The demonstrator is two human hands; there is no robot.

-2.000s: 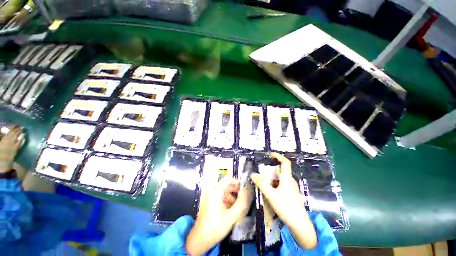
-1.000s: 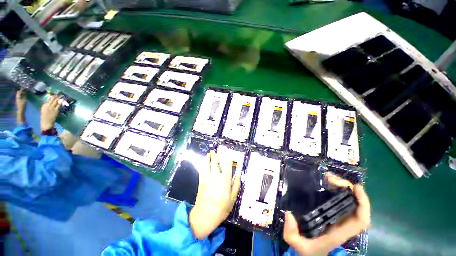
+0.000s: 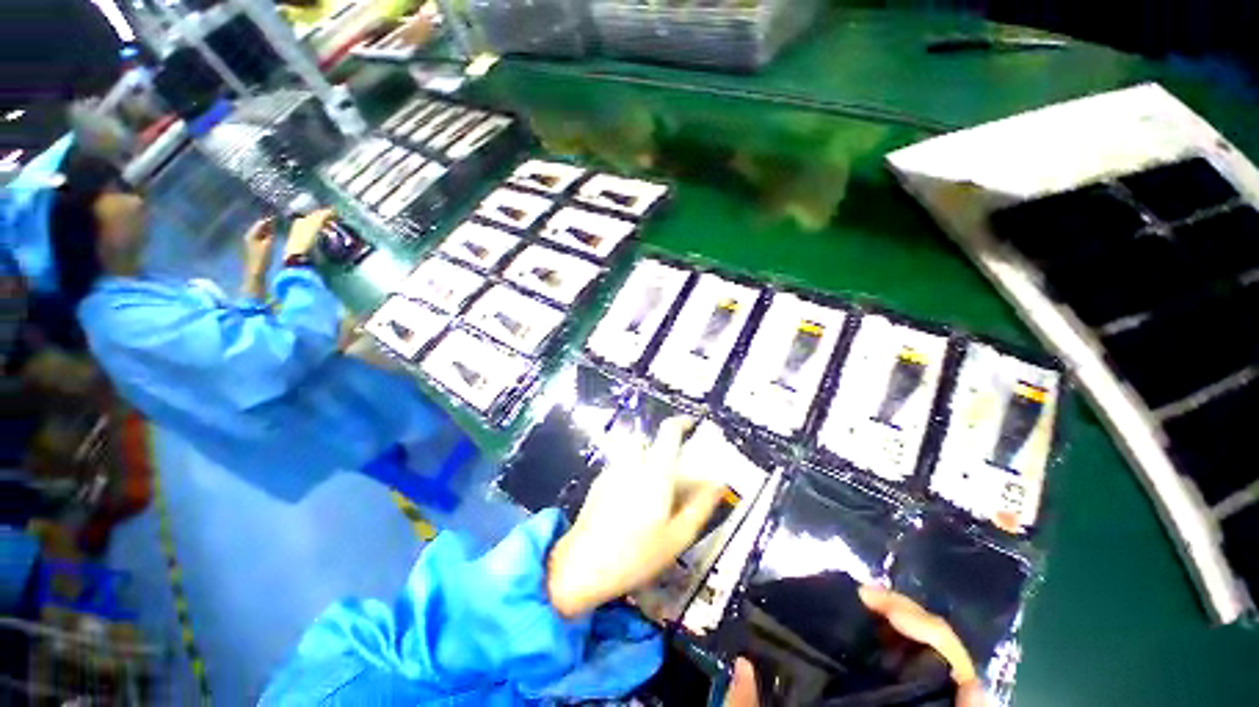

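The blister tray (image 3: 815, 449) in front of me holds a far row of white-backed phone screens (image 3: 884, 394) with dark flex cables. In its near row, black pockets or screens show at both sides. My left hand (image 3: 635, 525) is over white-backed screens (image 3: 718, 559) there, with thumb and fingers on one; two overlap askew beside it. How far the fingers reach around the edge is hidden. My right hand (image 3: 925, 642), cut off by the bottom edge, grips dark phone screens (image 3: 822, 622) low over the tray's near right part; their number is unclear.
A filled tray (image 3: 504, 269) lies to the left, with another (image 3: 421, 152) beyond. A pale slab (image 3: 1091, 138) with black screens stands at right. Stacked clear trays (image 3: 690, 28) are at the far side. A person in a blue smock (image 3: 235, 345) works at the left.
The view has swung left. The dark screens in my right hand went from edge-on to flatter and lower. The white-backed screen beside my left hand has gone from straight to askew.
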